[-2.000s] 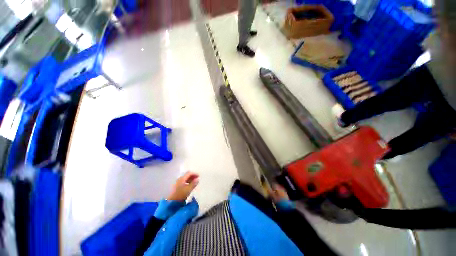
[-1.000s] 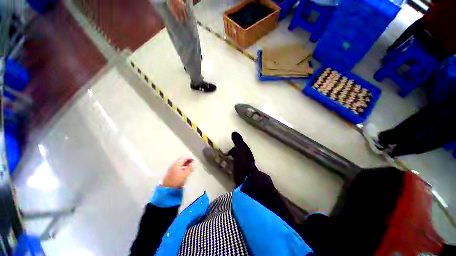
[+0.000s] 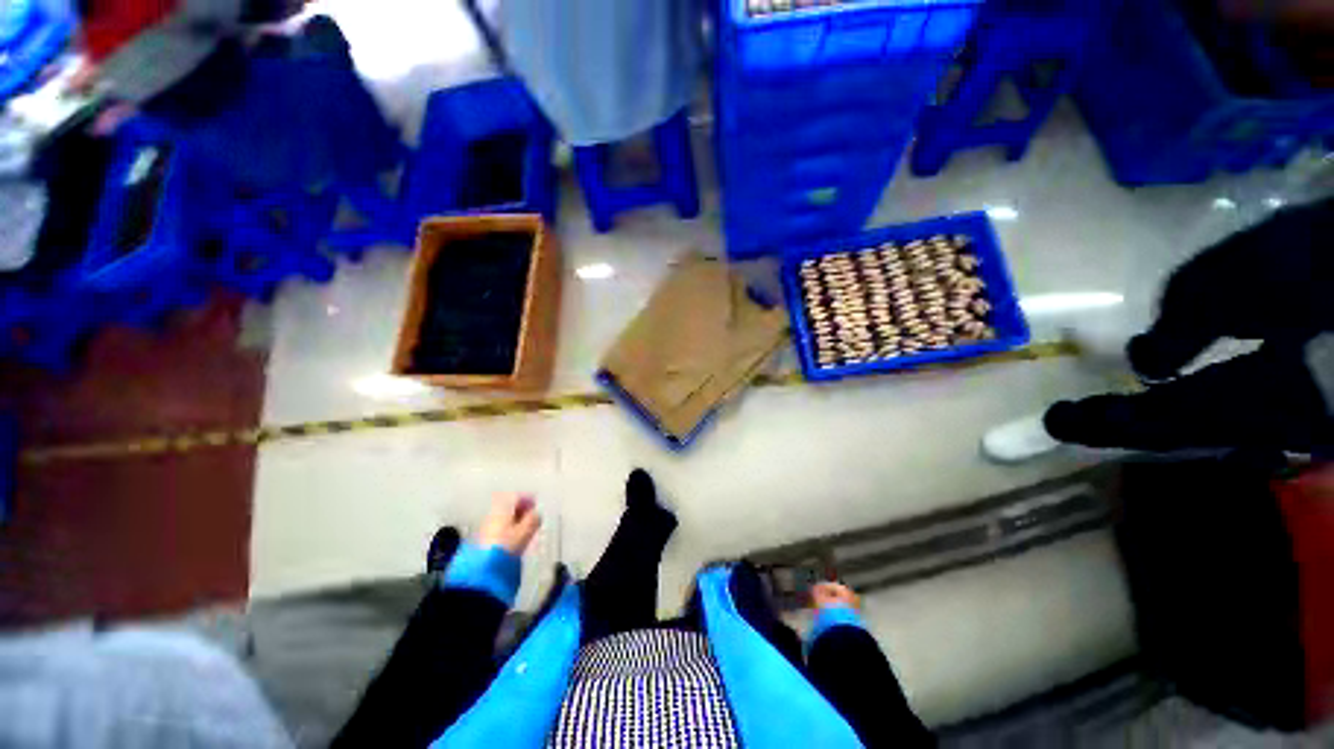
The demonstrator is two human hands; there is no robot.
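Note:
My left hand point(image 3: 506, 524) hangs low in front of me, small and blurred, fingers partly curled, with no object visible in it. My right hand point(image 3: 834, 596) is low at my right side, small and partly hidden by its angle. Neither hand touches the things on the floor. Ahead on the floor lie folded tan cardboard sheets point(image 3: 677, 340) on a shallow blue tray point(image 3: 644, 416). To their left stands an orange-brown box point(image 3: 539, 315) full of dark contents point(image 3: 471, 310). To their right is a blue tray point(image 3: 919, 359) of small pale and dark pieces in rows.
Blue totes point(image 3: 797, 147) are stacked behind the trays, with blue stools point(image 3: 638, 173) nearby. Yellow-black tape point(image 3: 337, 424) crosses the floor. Pallet truck forks point(image 3: 936, 544) lie at the lower right, near another person's dark legs and white shoe point(image 3: 1021, 438). Grey-white cloth shows lower left.
My view has turned right towards the floor trays, which are now straight ahead. My right hand has come into view. The grey-trousered person seen ahead has left that spot.

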